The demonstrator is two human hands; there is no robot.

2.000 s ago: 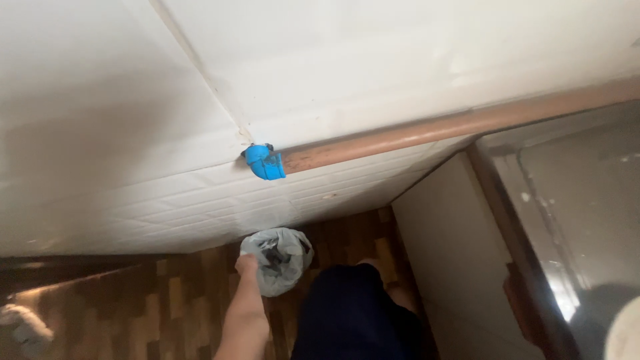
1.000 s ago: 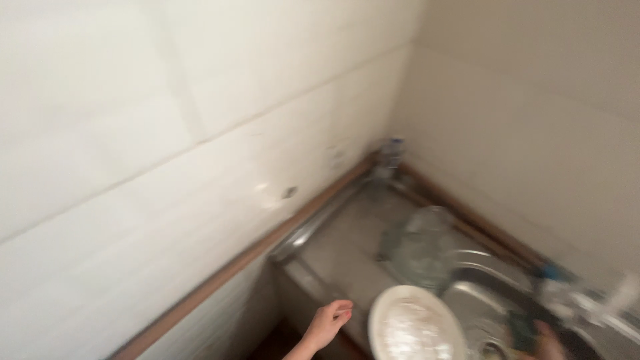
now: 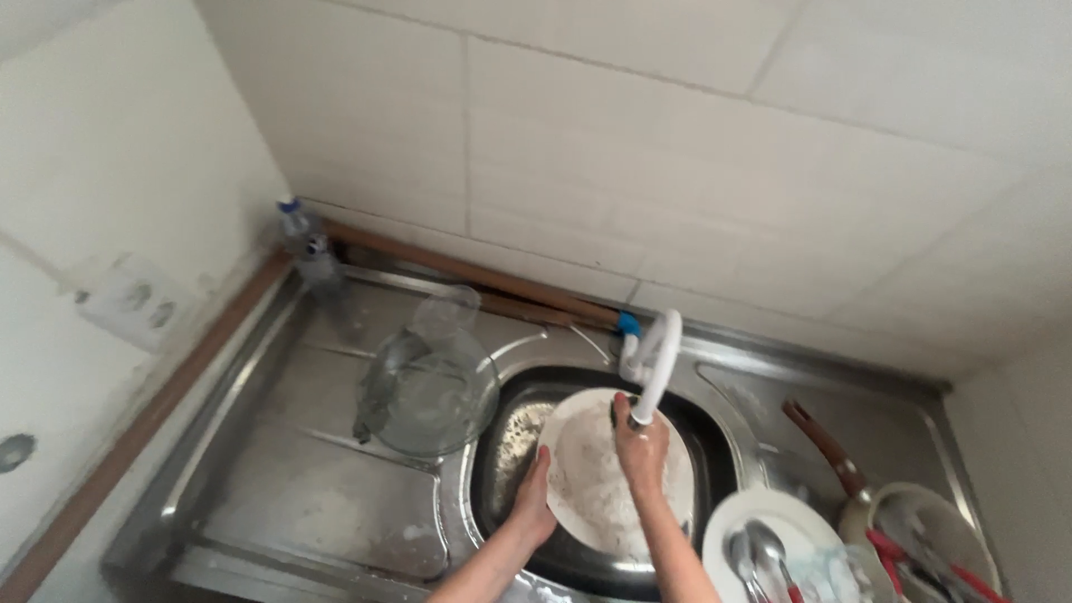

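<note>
A white plate with suds on it is tilted over the basin of the stainless steel sink. My left hand grips its left rim. Over the plate's upper right part, below the outlet of the white curved faucet, is my right hand, closed around a dark green object, mostly hidden, perhaps a scouring pad. Foamy water shows in the basin left of the plate.
Clear glass dishes and a plastic bottle stand on the left drainboard. At right are another white plate with spoons and a pan with a brown handle, holding red-handled utensils.
The view has swung from the floor and a bag to the sink. My left hand, empty and beside the plate one second ago, now holds its rim. My right hand has come over the plate.
</note>
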